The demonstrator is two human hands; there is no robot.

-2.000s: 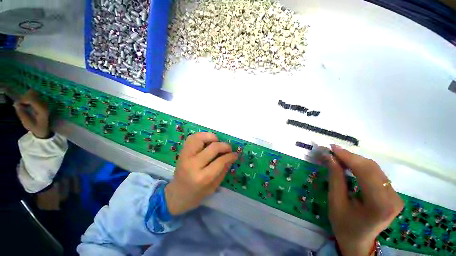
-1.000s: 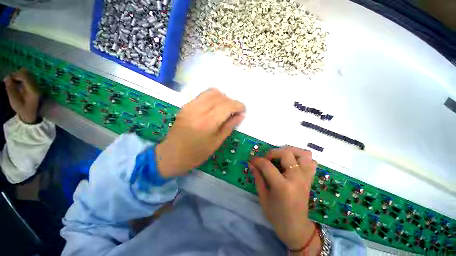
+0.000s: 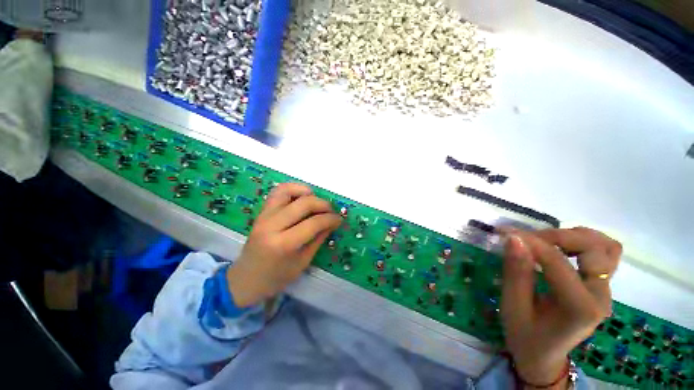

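Note:
The green PCB panel (image 3: 194, 171) runs across the front of the bench, dotted with small parts. My left hand (image 3: 283, 240) is over the middle of the panel, fingers curled and fingertips low at the boards; whether it holds a part is hidden. My right hand (image 3: 555, 293) is over the right part of the panel, thumb and fingertips together beside a short black strip (image 3: 481, 226). Its fingertips are blurred, so I cannot tell if they hold a part. A long black strip (image 3: 508, 206) and a broken black strip (image 3: 473, 169) lie behind.
The blue bin (image 3: 262, 68) of silvery cylinders (image 3: 209, 61) stands at the back left. A heap of cream-white parts (image 3: 403, 57) lies beside it. Pale rail edges (image 3: 175, 223) border the panel. Another person's white sleeve (image 3: 24, 107) is at the far left.
My left hand has come down from above the panel's back edge onto the boards. My right hand has moved right, from the panel's middle to beside the short strip. The other person's hand has left view.

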